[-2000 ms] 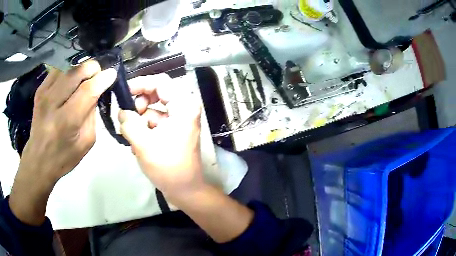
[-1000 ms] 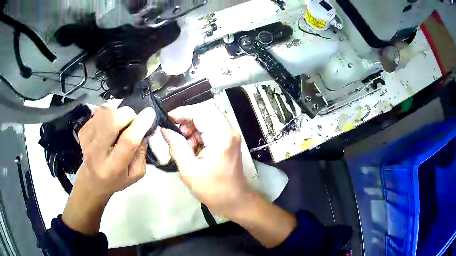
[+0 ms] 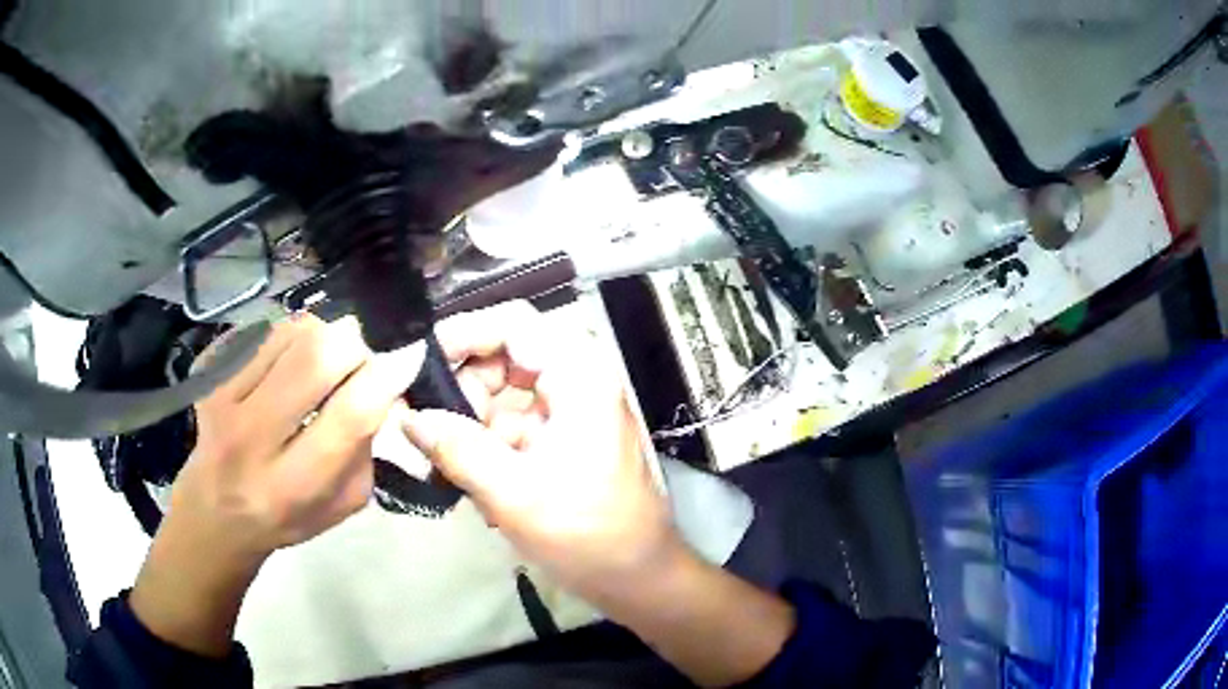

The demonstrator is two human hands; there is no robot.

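Observation:
A narrow black band (image 3: 438, 381) is held between my two hands just in front of the dark presser foot and needle area (image 3: 384, 256). Its lower loop, with a pale edge, hangs below my fingers. My left hand (image 3: 283, 438) is closed on the band's left side. My right hand (image 3: 546, 444) pinches the band between thumb and fingers. The needle and the contact with the work are hidden by dark machine parts and my fingers.
A pile of black bands (image 3: 128, 390) lies at the left. A white round item with a yellow label (image 3: 878, 92) stands behind. Thin metal strips (image 3: 727, 323) lie in the base recess. A blue crate (image 3: 1024, 498) is at right. The machine head (image 3: 121, 81) hangs overhead.
Since the first frame, the view has shifted, showing more of the machine head. Both hands still hold the black band near the needle area, with the fingers slightly moved.

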